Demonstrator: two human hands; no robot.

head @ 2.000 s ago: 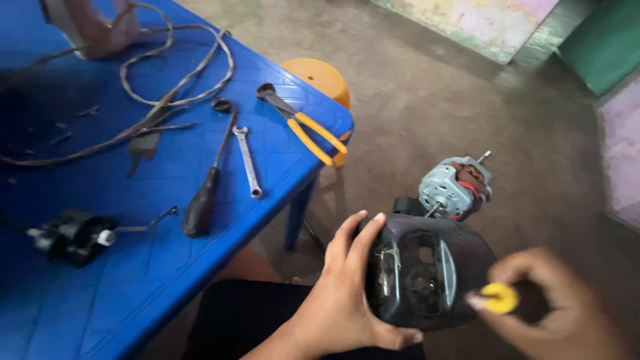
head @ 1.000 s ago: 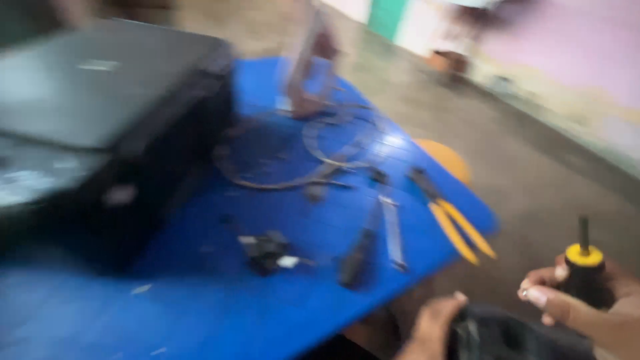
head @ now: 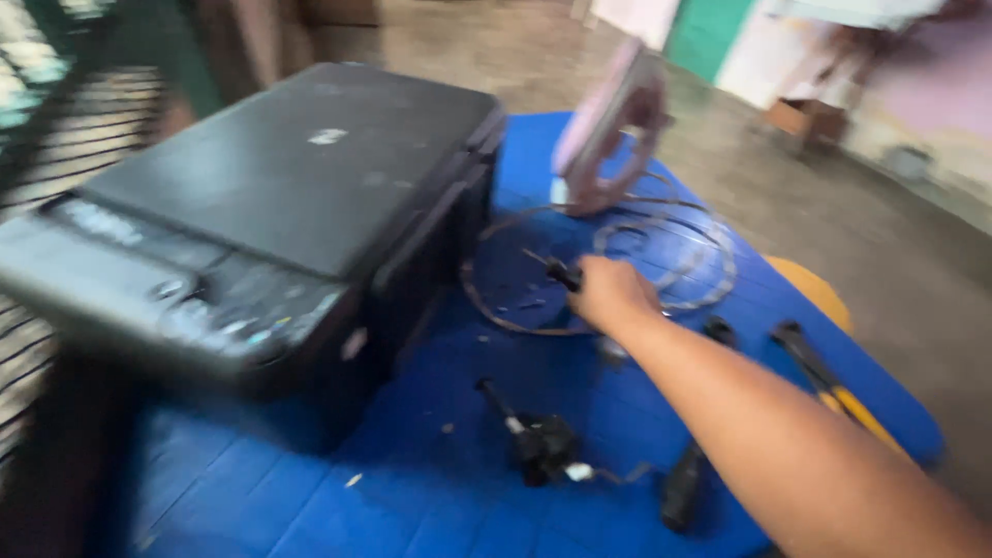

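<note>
My right hand (head: 616, 293) reaches over the blue table, closed on a small black tool (head: 564, 274) with a thin shaft that points up and left; blur hides its exact kind. Around and behind the hand lies a looped cable (head: 709, 291), attached or close to an upright pink clothes iron (head: 608, 155). Nearer me are a black electrical part (head: 545, 448) with a white connector and a black screwdriver handle (head: 680, 492), partly under my forearm. Pliers with yellow grips (head: 860, 411) lie beyond the forearm. My left hand is out of view.
A large black printer (head: 294, 170) fills the left side of the blue plastic table (head: 434, 504). Small scraps lie on the tabletop. An orange stool (head: 814, 291) stands past the right edge, and a brown box (head: 806, 124) is on the floor near the wall.
The view has swung left. My right hand has moved from beside the black housing to over the cable. My left hand and the housing have left the view.
</note>
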